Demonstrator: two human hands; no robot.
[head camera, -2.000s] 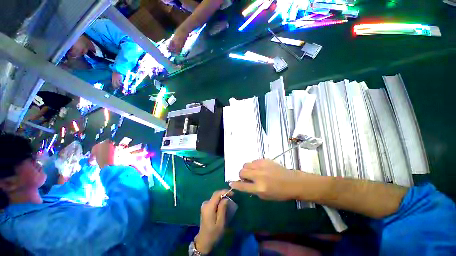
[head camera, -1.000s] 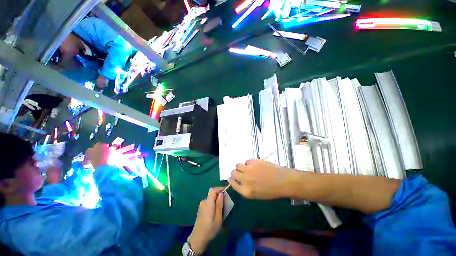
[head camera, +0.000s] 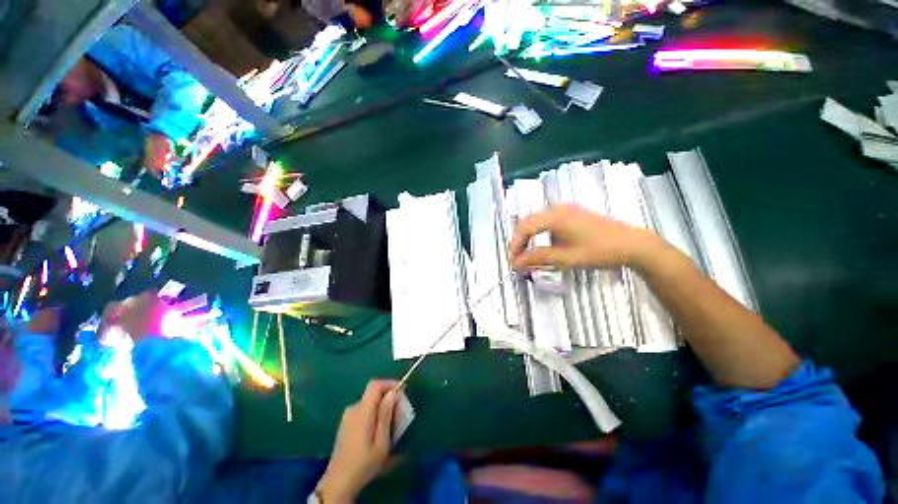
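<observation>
My left hand (head camera: 362, 433) is at the bottom centre, closed on the lower end of a thin strip (head camera: 443, 337), with a small pale flat piece (head camera: 402, 415) beside its fingers. The strip runs up and right to my right hand (head camera: 566, 238), whose fingertips pinch its upper end above the channels. White and silver ribbed channels (head camera: 709, 226) lie side by side under my right hand. A small pale piece (head camera: 549, 282) shows just below that hand. A limp curved white strip (head camera: 583, 386) lies across the lower channel ends.
A black box with a silver face (head camera: 325, 258) stands left of the flat white pieces (head camera: 423, 281). Glowing bars (head camera: 551, 30) are heaped at the back; one (head camera: 729, 61) lies apart. Two small strips with square ends lie behind. A blue-sleeved person (head camera: 148, 413) works at left.
My right hand has moved up and right, away from my left hand, so a longer stretch of the thin strip shows between them. The whole view has shifted, bringing white pieces in at right.
</observation>
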